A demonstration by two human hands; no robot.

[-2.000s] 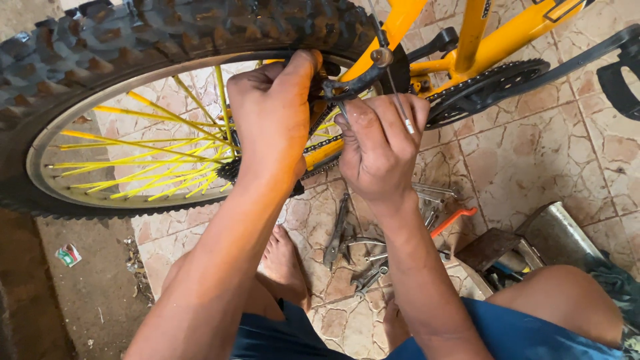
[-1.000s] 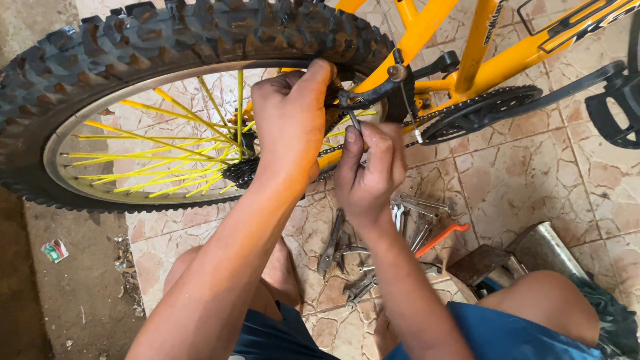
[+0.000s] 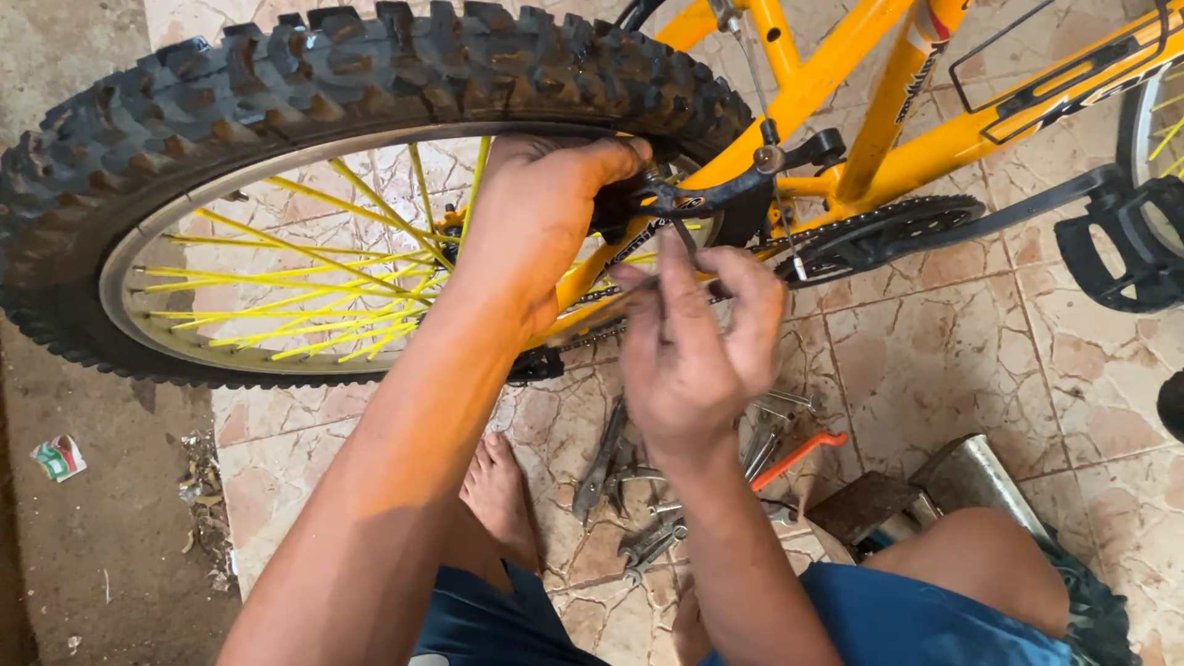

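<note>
My left hand [image 3: 546,208] reaches over the wheel rim [image 3: 153,217], its thumb and fingers closed around the black brake pad area beside the knobby tyre [image 3: 388,79]. Just right of its thumb lies the black brake arm [image 3: 712,194] on the yellow bicycle frame [image 3: 832,69]. Below that arm, my right hand [image 3: 698,342] holds a thin metal tool, perhaps a hex key [image 3: 686,239], with one end up at the brake arm. The brake cable [image 3: 754,79] runs down to the arm's bolt, its loose end hanging by the chainring [image 3: 888,231].
Spanners [image 3: 652,546], pliers [image 3: 601,458] and an orange-handled tool [image 3: 800,460] lie on the tiled floor [image 3: 934,370]. An open metal toolbox [image 3: 869,504] stands near my right knee. The black pedal [image 3: 1124,240] juts out at the right.
My right hand has shifted its hold on the thin tool, and its fingers are more spread than before. My left hand stays at the brake. The view has moved closer.
</note>
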